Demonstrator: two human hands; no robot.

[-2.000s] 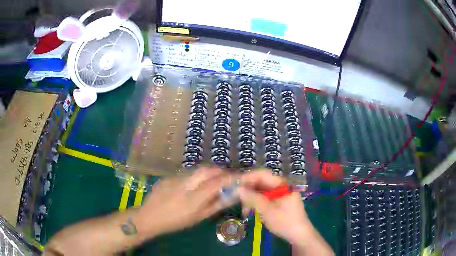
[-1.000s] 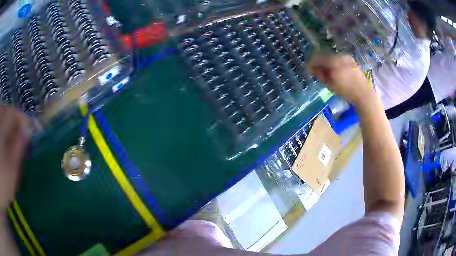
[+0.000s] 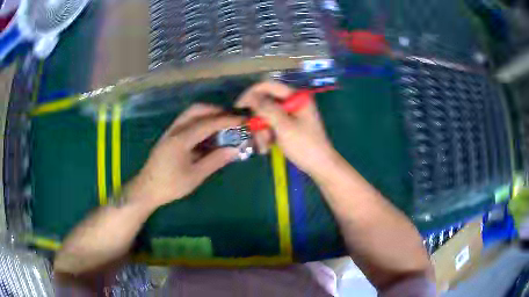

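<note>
My left hand (image 3: 188, 148) holds a small round silver-and-dark component (image 3: 229, 137) between thumb and fingers above the green mat. My right hand (image 3: 284, 119) grips the red-handled test probe (image 3: 297, 102) close beside the component. The probe's tip is too blurred to tell whether it touches. A shiny metal part, seemingly the test base (image 3: 245, 153), shows just below the component, partly hidden by the hands. The central blister tray (image 3: 174, 72) lies beyond the hands, with dense silver-black rows.
Right-side blister tray (image 3: 458, 133) holds close rows of small dark parts. A red block (image 3: 364, 42) lies right of the central tray. A white fan (image 3: 53, 14) stands upper left. A green label (image 3: 181, 246) lies at the mat's front edge; a cardboard piece (image 3: 458, 258) lies lower right.
The view has swung back from the right side to the mat's middle. My right hand has come from the right-side tray to beside my left hand and now holds the red probe.
</note>
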